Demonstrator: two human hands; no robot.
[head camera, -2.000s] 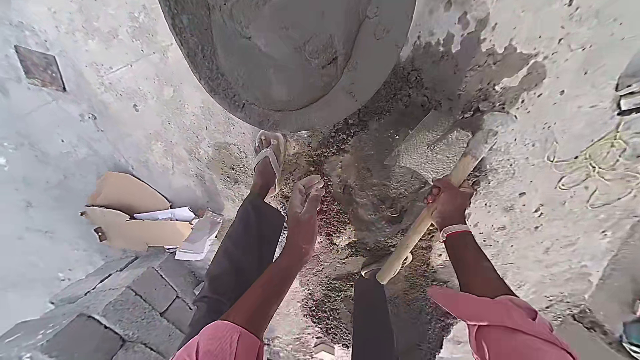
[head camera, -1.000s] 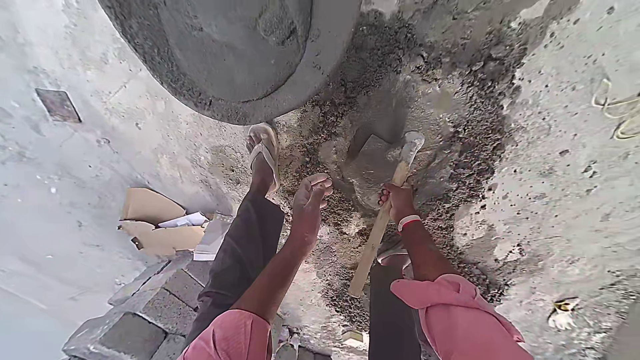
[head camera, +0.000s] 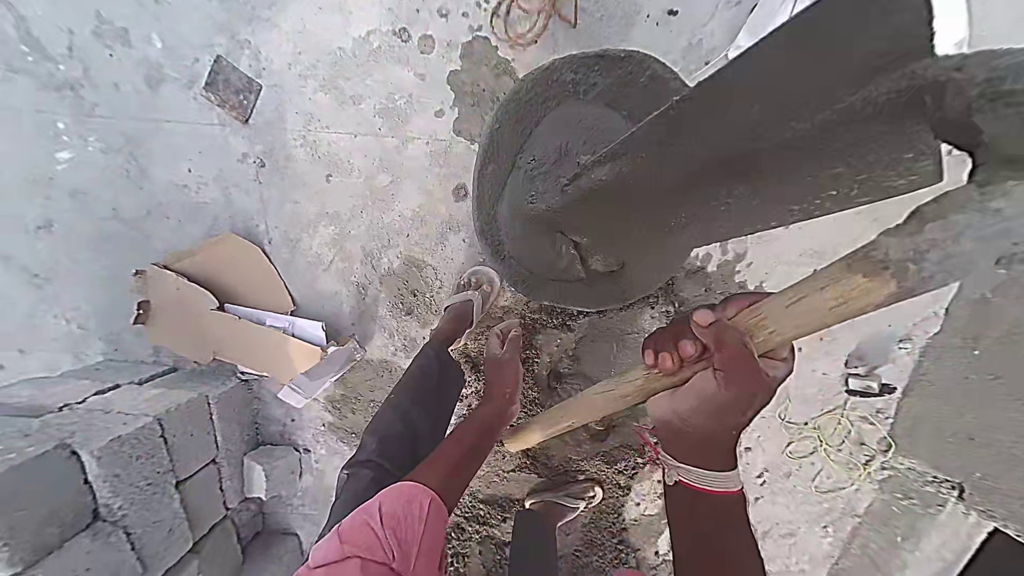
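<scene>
My right hand (head camera: 716, 368) is closed around the wooden handle (head camera: 832, 304) of a mortar-coated hoe, raised close to the camera. The hoe's wide metal blade (head camera: 800, 136) stretches across the upper right and hides part of a round pan (head camera: 500, 152) behind it. Wet grey mortar (head camera: 560, 152) lies in the pan. My left hand (head camera: 503, 360) hangs below the pan with its fingers curled in, and nothing shows in it. The handle's free end points down toward my left wrist, apparently without touching it.
Stacked grey blocks (head camera: 136, 472) stand at lower left, beside torn cardboard (head camera: 232, 320). A small flat plate (head camera: 232, 88) lies on the floor at upper left. Thin yellowish cord (head camera: 836, 440) lies at right, and reddish cord (head camera: 524, 20) at the top. My sandalled feet stand on gritty ground.
My right hand has lifted the hoe from the wet ground, and its blade is now up near the camera. My left hand stays low with curled fingers. The view has shifted.
</scene>
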